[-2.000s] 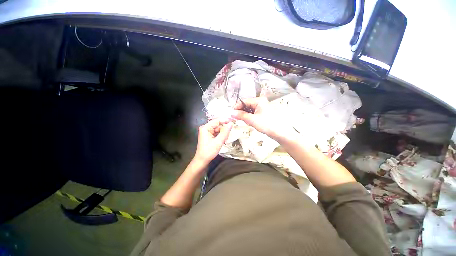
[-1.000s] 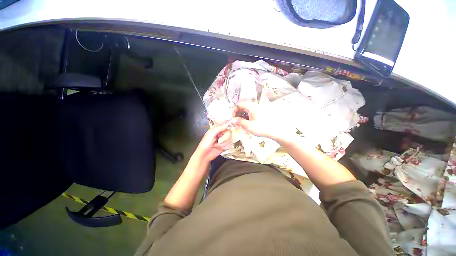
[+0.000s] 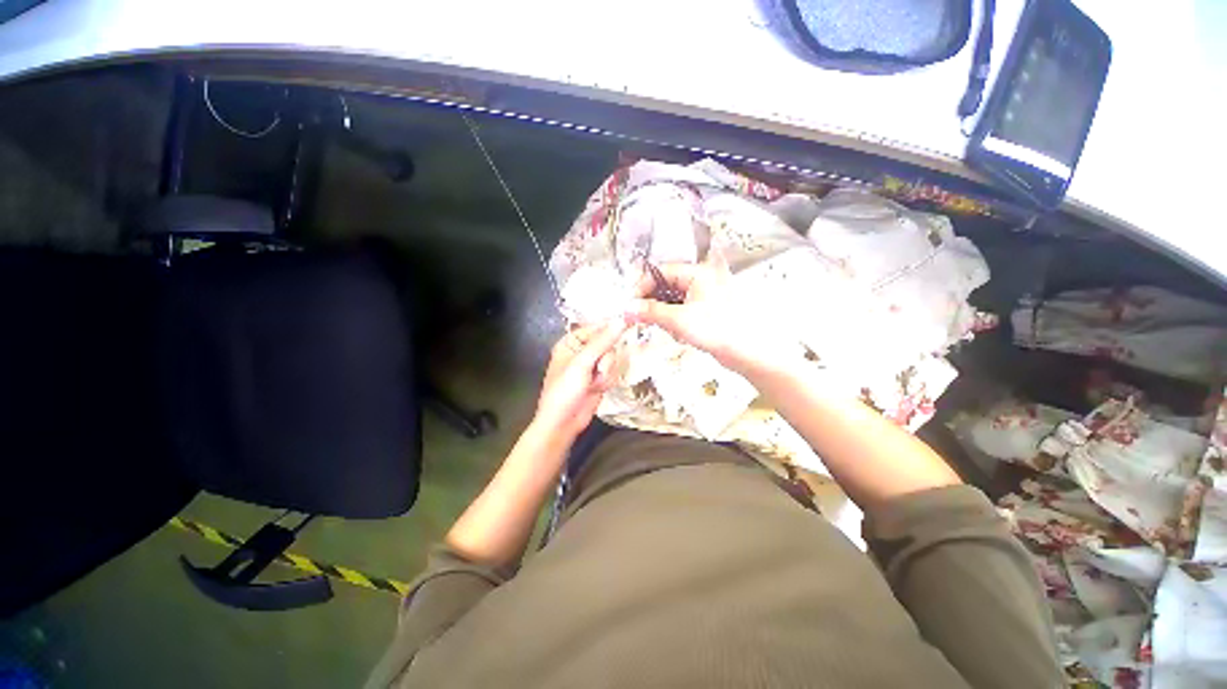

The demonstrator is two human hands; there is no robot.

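Note:
A white floral garment (image 3: 861,269) lies bunched on the lap below the table edge. My left hand (image 3: 581,370) pinches the cloth at its left part. My right hand (image 3: 686,312) is beside it, its fingertips close to the left ones, with a small dark object (image 3: 661,284) in its curled fingers; I cannot tell what it is. A thin pale thread (image 3: 509,195) runs taut from the table edge down to the cloth by my hands. The fingertips are overexposed, and no needle or fastening can be made out there.
On the white table (image 3: 606,54) are a dark-rimmed tray (image 3: 868,30), a dark strap (image 3: 978,61) and a black phone (image 3: 1047,101) near the edge. A black office chair (image 3: 289,384) stands at left. More floral garments (image 3: 1130,471) are heaped at right. Yellow-black tape (image 3: 296,565) marks the green floor.
My hands stay close together at the same part of the cloth. My right fingers have shifted slightly, and the dark object in them shows at a different angle. The view has moved a little.

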